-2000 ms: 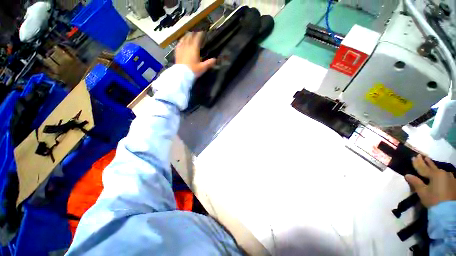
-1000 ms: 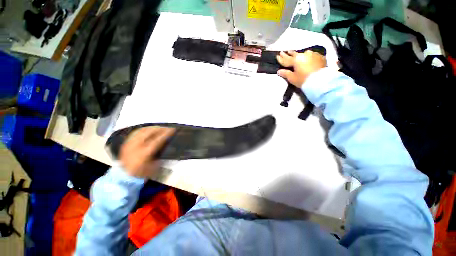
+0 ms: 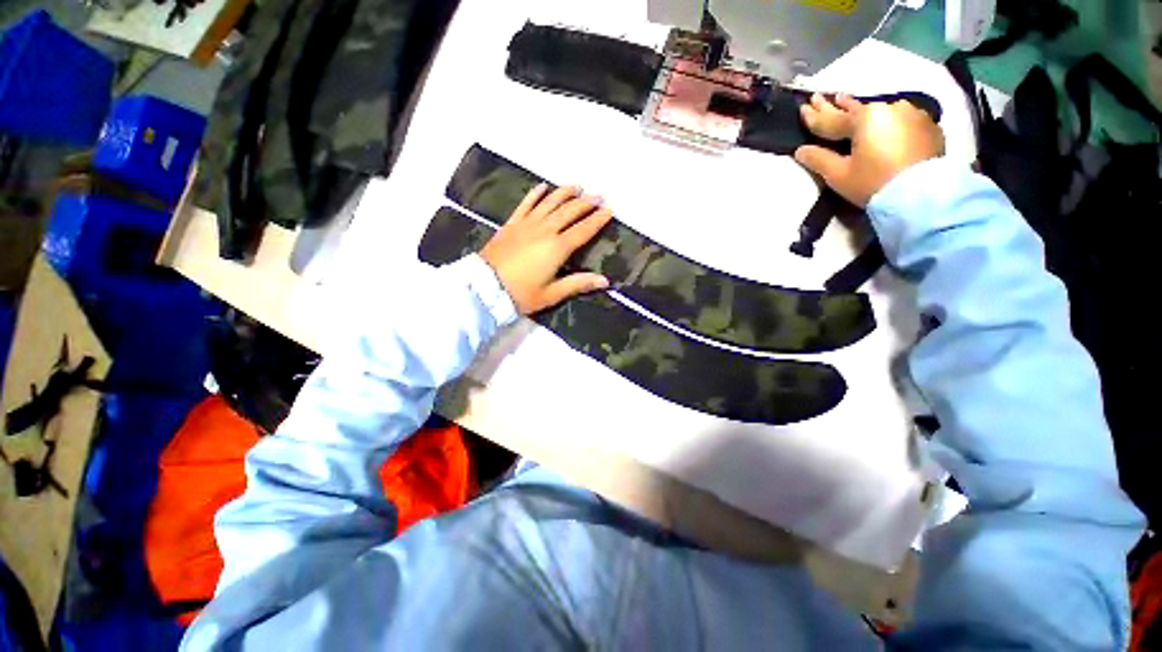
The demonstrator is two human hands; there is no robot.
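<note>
Two curved camouflage strap panels lie side by side on the white table sheet, the upper one (image 3: 714, 296) and the lower one (image 3: 714, 377), with a narrow gap between. My left hand (image 3: 551, 252) rests palm down across them, fingers apart, hiding part of both. A third, darker strap panel (image 3: 584, 66) runs under the sewing clamp (image 3: 695, 99). My right hand (image 3: 879, 143) holds its right part just right of the clamp. Black webbing ends, one with a small buckle (image 3: 803, 242), hang below my right hand.
The white machine head (image 3: 777, 38) stands above the clamp. A stack of camouflage panels (image 3: 312, 96) hangs at the upper left. A dark heap of webbing (image 3: 1083, 229) is at the right. Blue bins (image 3: 147, 147) and an orange bag (image 3: 191, 497) are at the left.
A second loose panel now lies beside the first. My left hand has moved from the first panel's left end onto both. My right hand stays by the clamp. The view has shifted.
</note>
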